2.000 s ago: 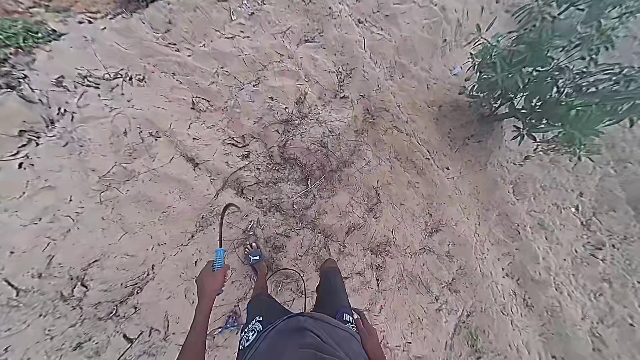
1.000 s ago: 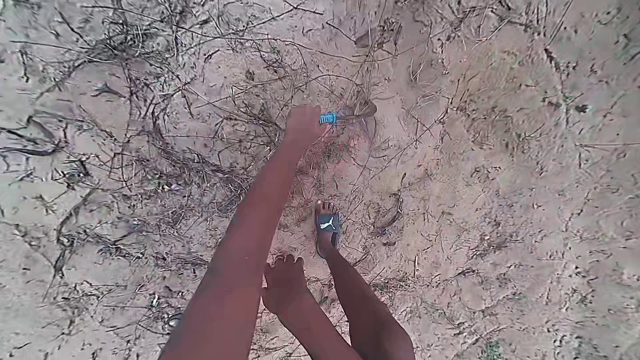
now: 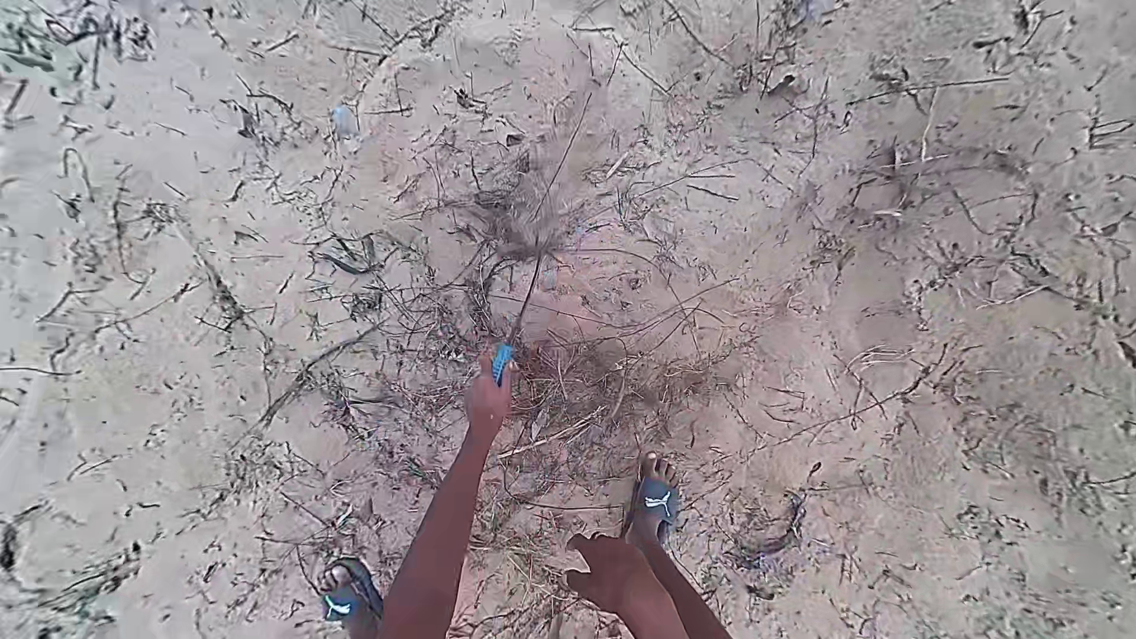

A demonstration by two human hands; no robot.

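Observation:
My left hand (image 3: 490,399) is closed around the blue handle (image 3: 501,362) of a sickle. Its thin dark blade (image 3: 530,297) points up and slightly right, over dry twigs; the far end is hard to make out among them. Below and right of it, my right hand (image 3: 612,572) is empty, fingers apart, near my right foot. Under and beside the sickle handle lies a loose heap of dry twigs and grass (image 3: 577,382) on sandy ground.
My sandalled right foot (image 3: 657,501) stands right of centre, my sandalled left foot (image 3: 346,595) at lower left. Thin twigs (image 3: 852,413) and dry plant litter are scattered over the sand. A small pale object (image 3: 343,122) lies at upper left.
The view has shifted greatly. My left hand, still on the sickle, was beside my body at first, then reached out over the twigs. The blade now points away from me. My right hand stays empty.

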